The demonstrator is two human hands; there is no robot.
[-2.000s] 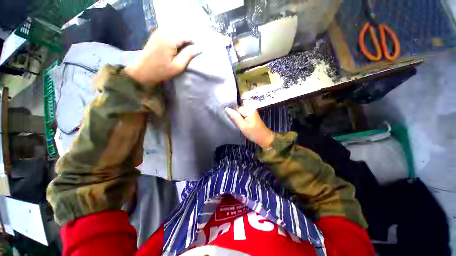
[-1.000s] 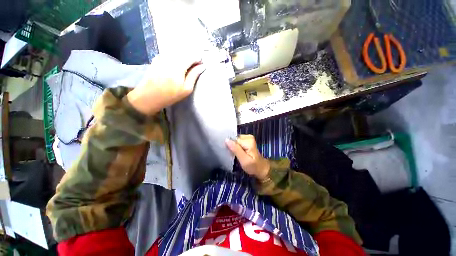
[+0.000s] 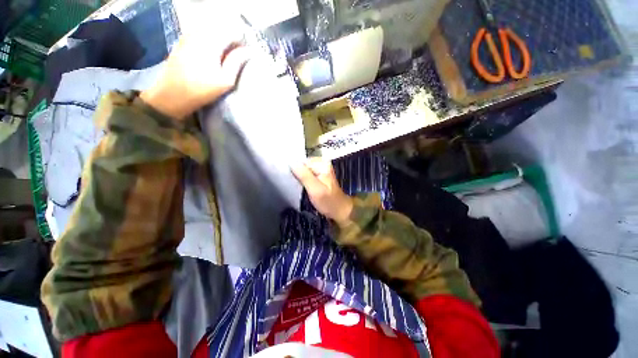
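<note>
A large grey fabric panel [image 3: 255, 119] lies from the bright machine table down over the striped apron. My left hand [image 3: 199, 73] rests on its upper part, thumb and fingers apart, in strong glare. My right hand [image 3: 322, 187] pinches the panel's right edge just below the table edge. The overlock machine [image 3: 350, 61], with a cream cover, stands right of the panel's top; the foot and needle are not clear. A yellow-brown line [image 3: 213, 210] runs down the grey cloth beside my left sleeve.
Orange-handled scissors [image 3: 501, 56] lie on the blue mat [image 3: 553, 42] at upper right. Dark trimmings [image 3: 402, 94] are heaped by the machine. A green-rimmed basket [image 3: 546, 203] is at lower right, with black cloth [image 3: 573, 301] beside it. More grey pieces [image 3: 73, 140] lie left.
My right hand has moved down along the panel edge, then back up a little. The view has shifted, so the machine and scissors sit further left. My left hand stays on the cloth.
</note>
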